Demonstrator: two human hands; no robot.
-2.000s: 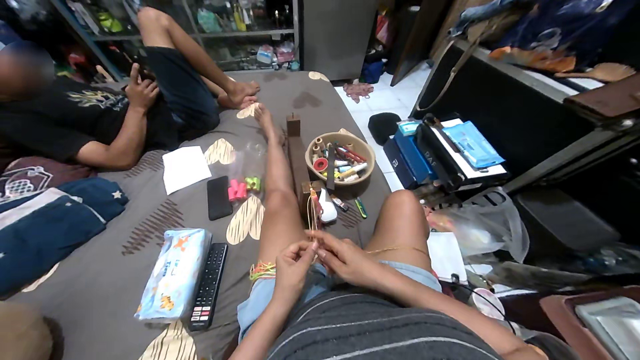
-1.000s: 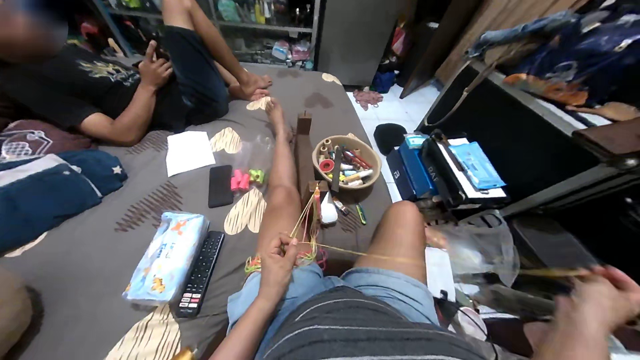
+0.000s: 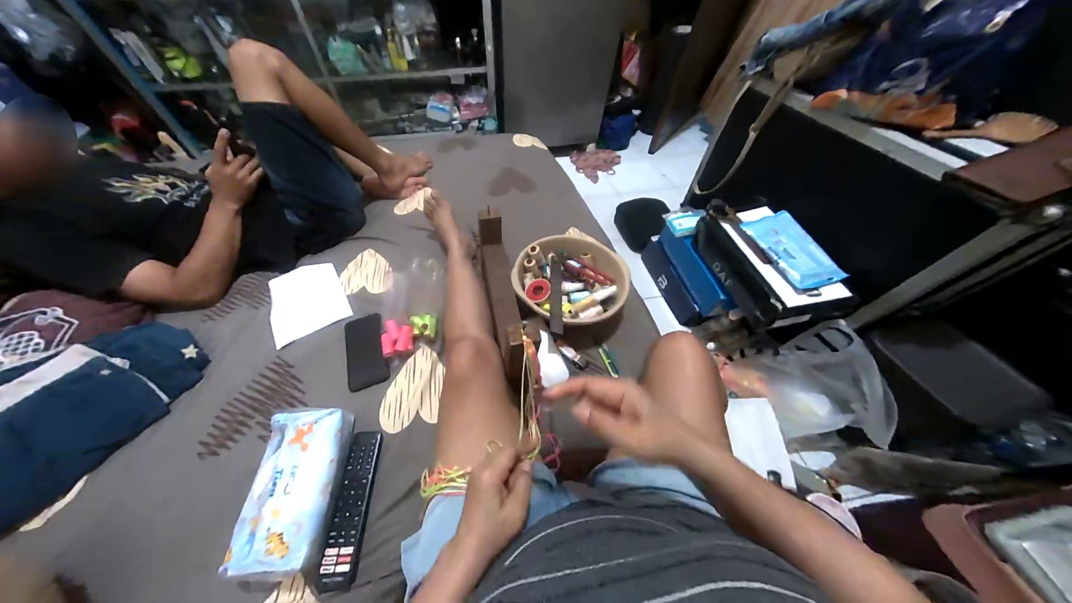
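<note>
Thin tan cords (image 3: 527, 394) run from a post of a brown wooden stand (image 3: 500, 293) down to my left hand (image 3: 496, 496), whose fingers are closed on their lower ends. Just right of the cords is my right hand (image 3: 615, 410), its fingers spread; whether a strand touches them is too blurred to tell. Orange thread shows near the top of the cords. Yellow, green and pink cords (image 3: 445, 480) lie across my left thigh. A white bottle (image 3: 553, 360) lies beside the stand.
A round basket (image 3: 618, 311) of spools and pens stands right of the stand. Pink and green spools (image 3: 397, 337), a phone (image 3: 366, 352), white paper (image 3: 310, 303), a wipes pack (image 3: 289, 494) and a remote control (image 3: 352, 511) lie left. Another person (image 3: 193, 243) reclines at the upper left.
My right hand has come back from the far right, where it held a strand stretched out, to beside the cords. My left hand stays low at the cords.
</note>
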